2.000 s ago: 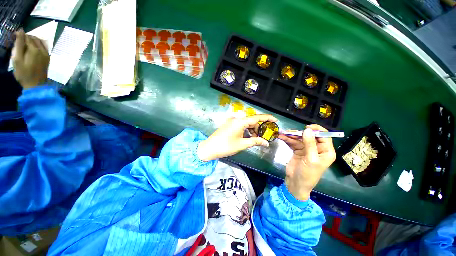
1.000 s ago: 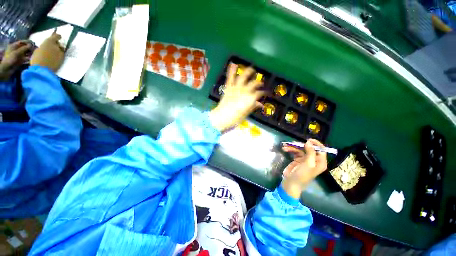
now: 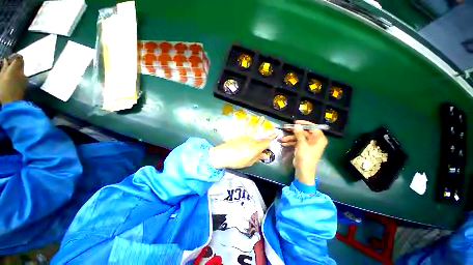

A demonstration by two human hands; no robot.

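My left hand (image 3: pixel 241 151) holds a round module (image 3: pixel 267 156) low at its fingertips, partly hidden by the fingers. My right hand (image 3: pixel 307 147) holds thin tweezers (image 3: pixel 311 127), with their tip pointing left, close to my left fingertips. Amber film pieces (image 3: pixel 240 115) lie on the bench just beyond my left hand. The black blister tray (image 3: pixel 262 97) lies beyond both hands. Most of its filled pockets hold amber-faced modules. One silvery module (image 3: pixel 231 86) sits in its near left pocket, and the pocket to its right is empty.
A black box of beige bits (image 3: pixel 371 160) and a white scrap (image 3: pixel 418 182) are at right, with another black tray (image 3: pixel 453 152) beyond. A sticker sheet (image 3: pixel 174 62), bagged sheets (image 3: pixel 118 57) and white sheets (image 3: pixel 68 70) are at left. Another person's hand (image 3: pixel 13 80) is at the left edge.
My left hand has moved back from the tray and now holds a module. The silvery module second from left in the near row is gone. The tweezers have come to my left fingertips.
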